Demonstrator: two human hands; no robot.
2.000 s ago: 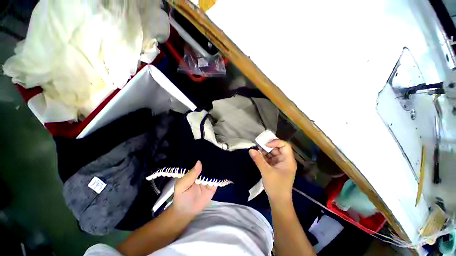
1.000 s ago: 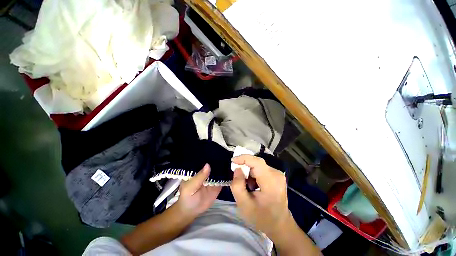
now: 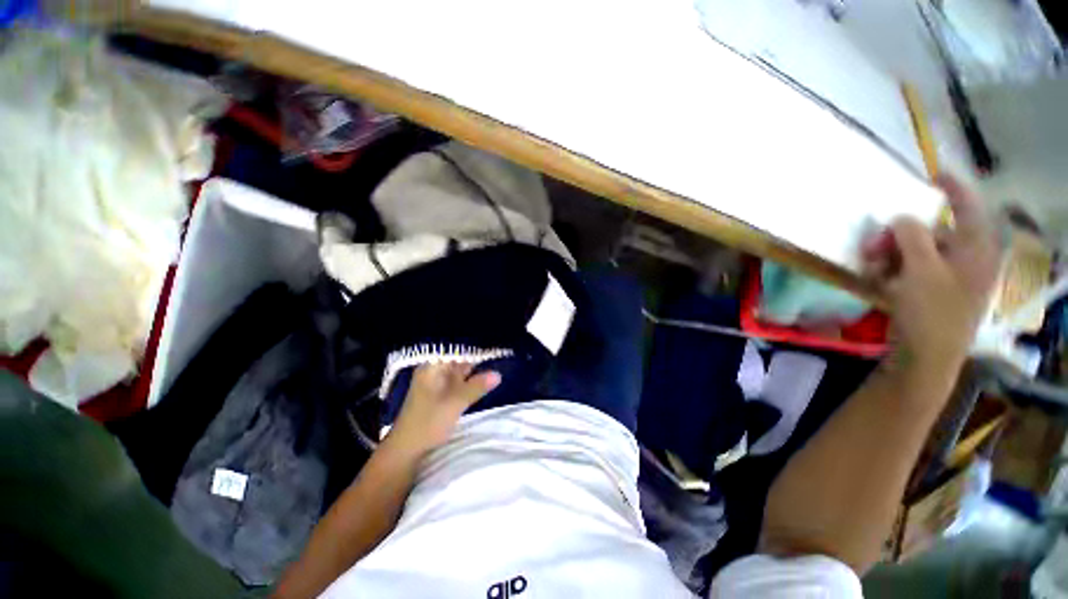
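The dark garment (image 3: pixel 451 307) lies across my lap with a row of white stitches (image 3: pixel 451 352) along its edge. My left hand (image 3: pixel 439 400) holds the cloth at this stitched edge, thumb apart. A white square piece (image 3: pixel 552 314) lies flat on the dark cloth, right of my left hand and untouched. The beige garment part (image 3: pixel 463 199) is bunched behind it. My right hand (image 3: pixel 937 263) is blurred at the right end of the white table, fingers curled over its edge. A small reddish spot shows at its fingertips; whether it holds something cannot be told.
The white table (image 3: pixel 527 70) has a wooden edge across the front. A yellow strip (image 3: pixel 921 131) lies beyond my right hand. A red basket (image 3: pixel 820 332) with pale green contents is under the edge. A white box (image 3: pixel 228 252), cream cloth (image 3: pixel 88 211) and grey cloth (image 3: pixel 258 433) are left.
My right hand has let go of the white piece, which now lies on the dark cloth, and has moved right to the table. The view has turned right. My left hand stays at the stitched edge.
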